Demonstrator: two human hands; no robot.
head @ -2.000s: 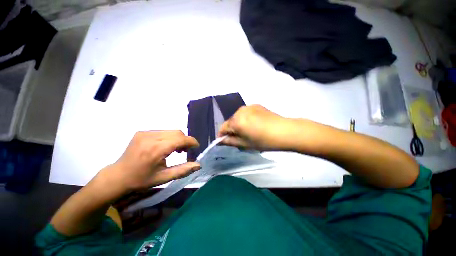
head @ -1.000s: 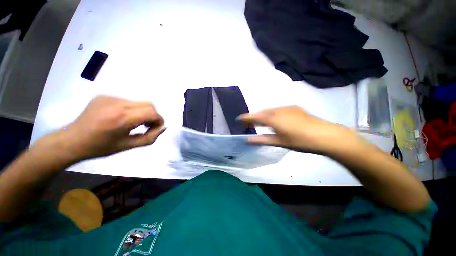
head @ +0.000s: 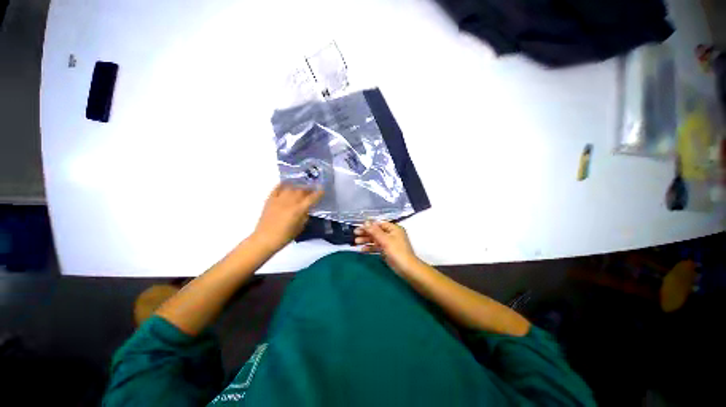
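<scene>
A clear polybag [head: 338, 159] with small black printed marks lies over a folded dark garment [head: 398, 147]. A dark strip of the garment shows along the bag's right side, and dark cloth shows below its near edge. My left hand [head: 288, 213] is at the bag's near left corner, fingers over the plastic; its grip is unclear. My right hand [head: 387, 241] is at the near edge, right of the middle, its fingertips closed on the plastic.
A black phone [head: 102, 91] lies at the left. A dark garment pile [head: 565, 28] is at the back right. Yellow snips [head: 585, 162], a stack of empty polybags [head: 646, 99], scissors [head: 677, 192] and a yellow packet [head: 696, 143] lie right. A round stool [head: 151, 302] stands below the table.
The polybag, earlier at the table's near edge below the folded garment, now lies over most of it. Both hands have come down to the bag's near edge. The view has shifted.
</scene>
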